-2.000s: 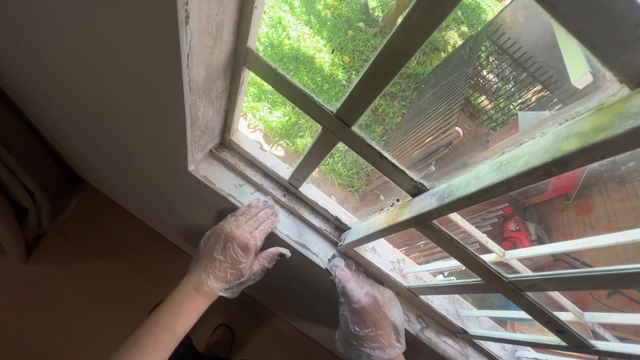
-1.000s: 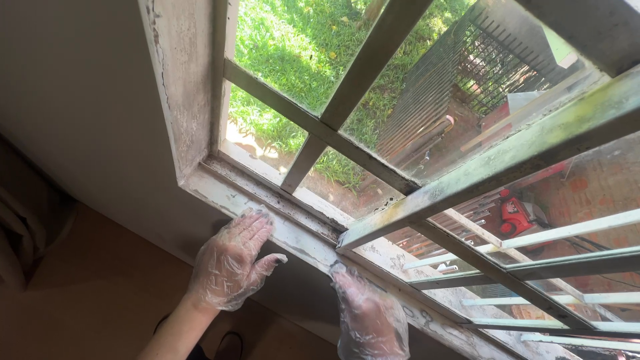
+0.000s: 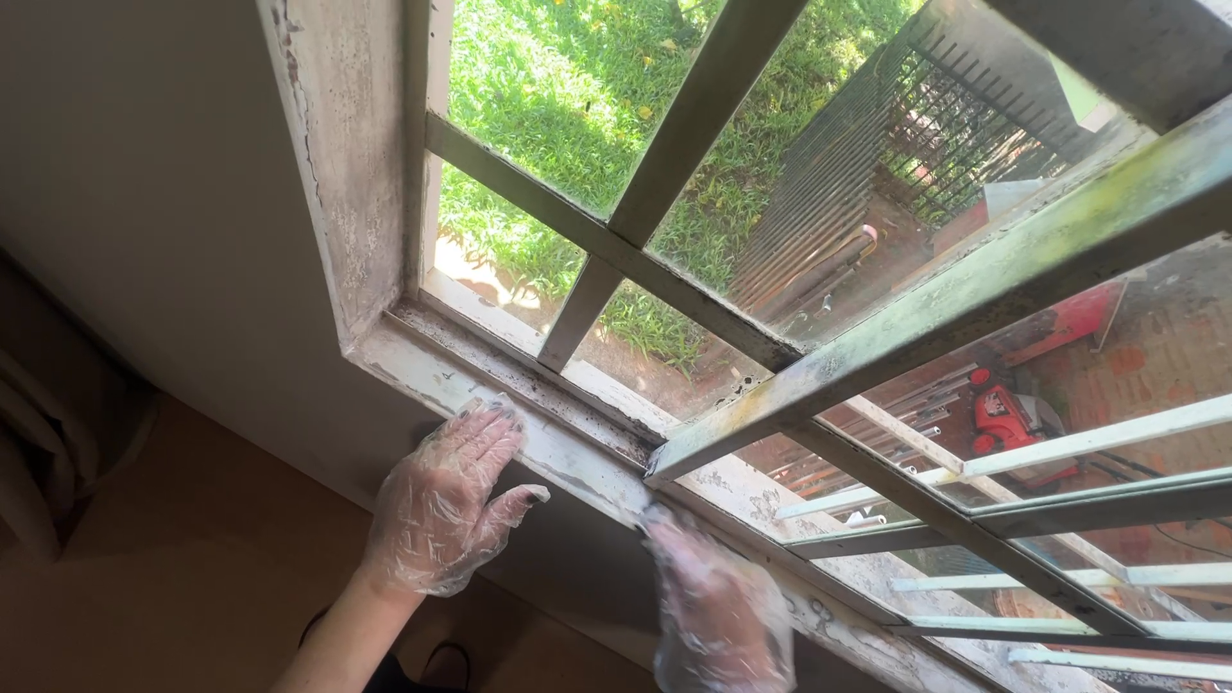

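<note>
My left hand (image 3: 452, 500), in a clear plastic glove, rests its fingertips on the worn white window sill (image 3: 577, 472). Its thumb is spread and nothing shows in it. Further right along the same sill is my right hand (image 3: 717, 597), also gloved and slightly blurred, with bent fingers at the sill's edge below the foot of the window's thick upright post (image 3: 924, 298). Something small and dark shows at its fingertips, but whether it is held cannot be told. Grime and chipped paint mark the lower frame channel (image 3: 539, 371) beside both hands.
A stained, cracked window reveal (image 3: 351, 173) rises at the left. Metal glazing bars (image 3: 597, 236) cross the panes, and white bars (image 3: 1107, 438) run outside. Beyond the glass are grass, a dark fence (image 3: 828, 164) and a red machine (image 3: 1011, 423). A curtain (image 3: 48, 414) hangs at the far left.
Both hands stay at about the same places on the sill, with no plain change in what they touch. The view has shifted slightly.
</note>
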